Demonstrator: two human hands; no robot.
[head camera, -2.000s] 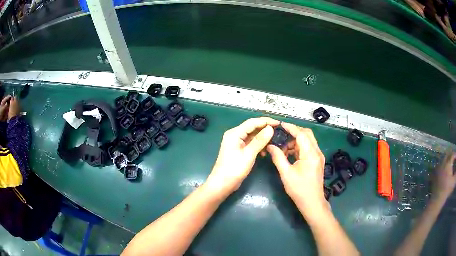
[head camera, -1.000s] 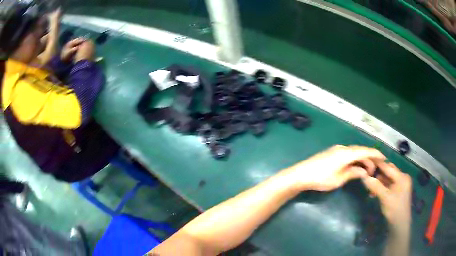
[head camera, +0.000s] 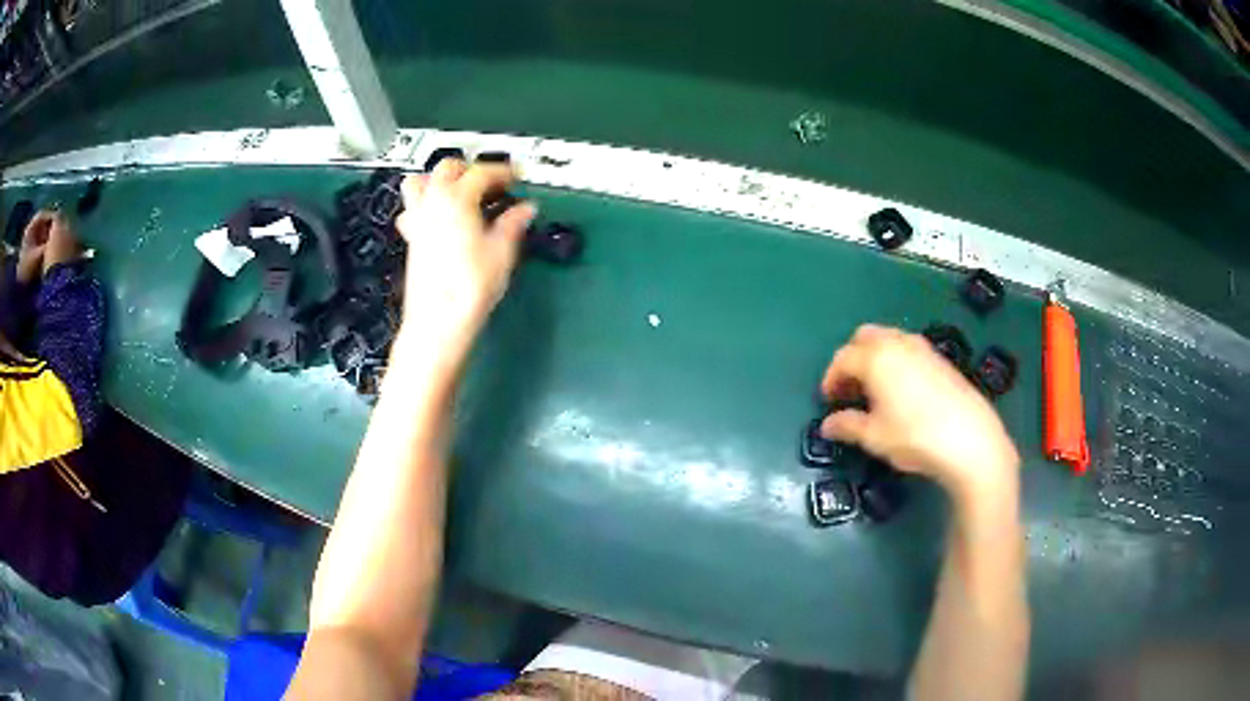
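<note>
My left hand is over the right part of the left pile of black square housings, fingers spread and bent down; what its fingertips touch is partly hidden. My right hand is at the right group, with thumb and fingers at a black square housing. Another housing lies just below it with its recess up. More housings lie behind the right hand, and one sits on the pale rail. The orange-handled tool lies right of the group.
A black head strap with white tags lies beside the left pile. A clear tray lies at the far right. A white post rises from the rail. A neighbouring worker's sleeve is at the left edge, above a blue stool.
My hands, together before, are now apart: the left is at the left pile, the right at the right group. The view has swung back to the right.
</note>
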